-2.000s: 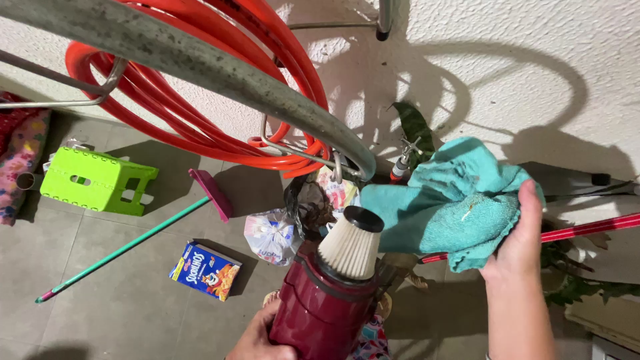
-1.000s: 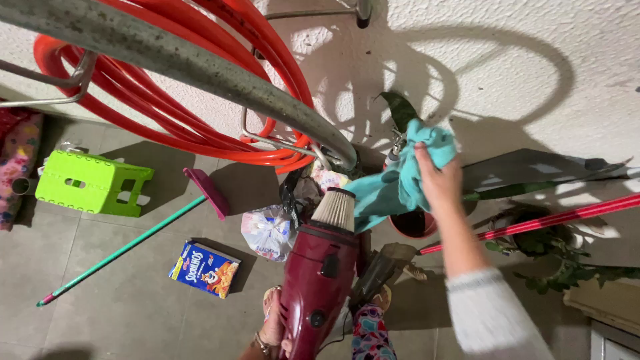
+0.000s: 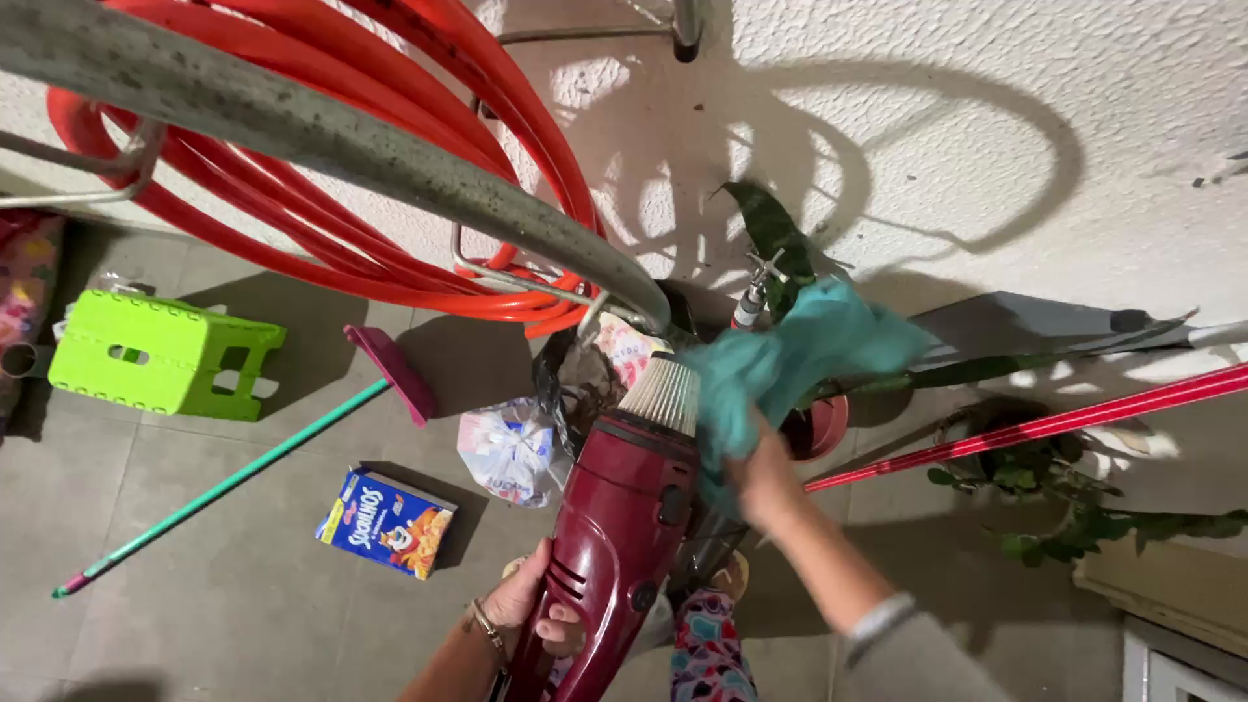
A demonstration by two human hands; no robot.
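My left hand [image 3: 536, 604] is closed around the handle of a dark red handheld vacuum cleaner [image 3: 619, 517], which points up and away from me. A white pleated filter [image 3: 665, 392] sits exposed at its front end. My right hand [image 3: 760, 473], blurred by motion, grips a teal cloth [image 3: 780, 361] at the filter's right side. The cloth hides part of the filter's right edge; whether the two touch, I cannot tell.
A coiled orange hose [image 3: 292, 234] and a metal tube [image 3: 390, 146] cross the upper left. On the floor are a green folding stool [image 3: 146, 351], a squeegee [image 3: 395, 375], a cereal box [image 3: 385, 522] and a plastic bag [image 3: 507, 448]. Potted plants [image 3: 1014, 448] and a red pole [image 3: 1053, 421] lie right.
Two seconds ago the cloth lay spread over my open right hand, away to the right. My right hand now grips it beside the filter. The vacuum stays in my left hand.
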